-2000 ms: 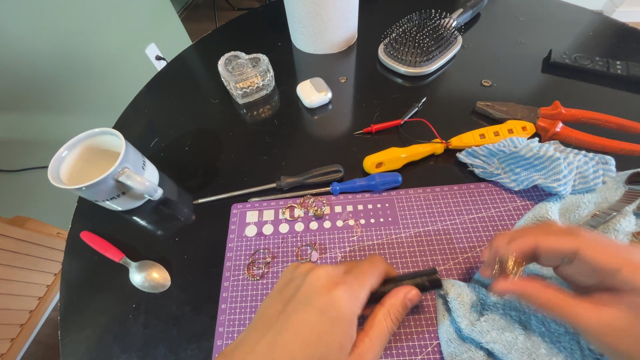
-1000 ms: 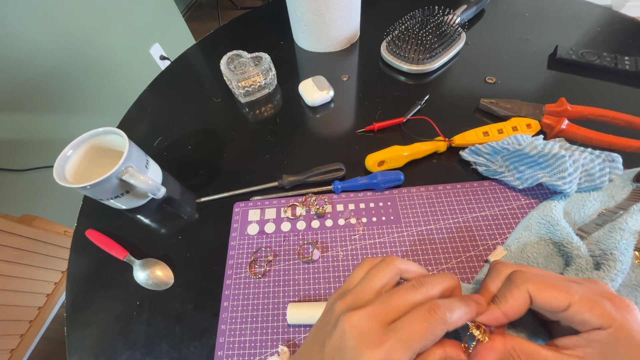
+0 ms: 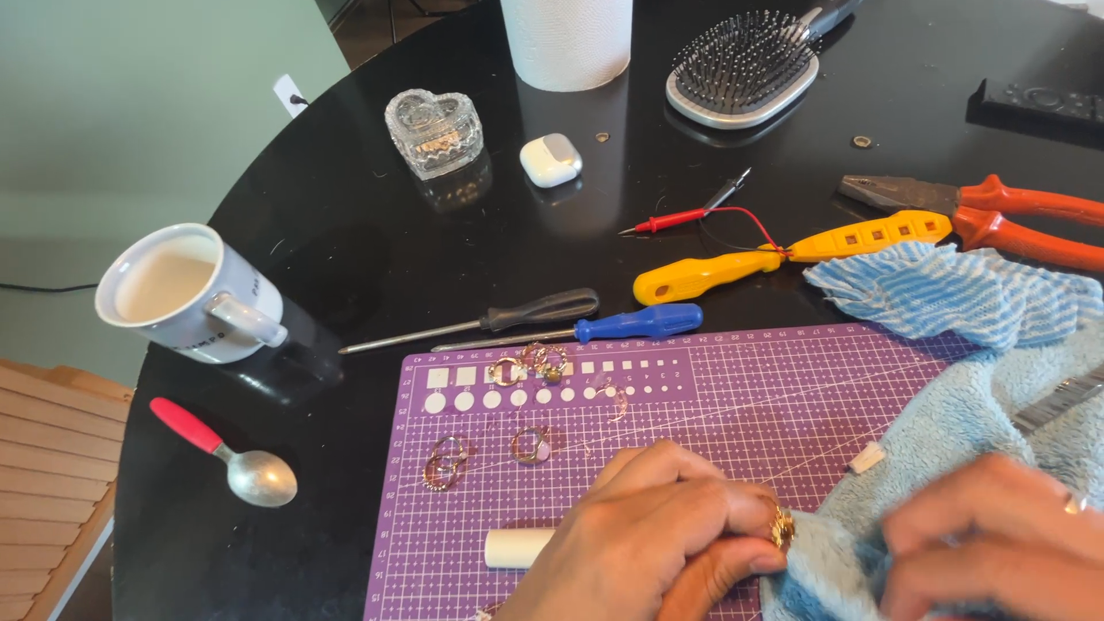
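My left hand point(image 3: 673, 535) pinches a gold-coloured ring point(image 3: 782, 528) between thumb and fingers, at the edge of a light blue fluffy towel point(image 3: 936, 414). To its right my right hand point(image 3: 992, 535) is blurred over the towel, fingers spread, with a glint of metal at one finger; whether it holds anything is unclear. Several rings lie on the purple cutting mat point(image 3: 742, 414): a pair of rings point(image 3: 445, 463), a ring with a pink stone point(image 3: 530, 445) and more rings point(image 3: 543, 362) at the printed shapes. A cream-coloured cylinder point(image 3: 517, 548) lies partly behind my left hand.
Beyond the mat lie a blue-handled screwdriver point(image 3: 642, 323), a black-handled screwdriver point(image 3: 543, 309), a yellow tester point(image 3: 707, 274) and orange-handled pliers point(image 3: 992, 207). A mug point(image 3: 194, 293) and spoon point(image 3: 259, 477) stand and lie left. Farther back are a glass heart-shaped box point(image 3: 434, 134) and a hairbrush point(image 3: 742, 78).
The black stick seen in my left hand two seconds ago is no longer visible there. My hands were together one second ago; my right hand has moved off to the right, while the ring is in my left.
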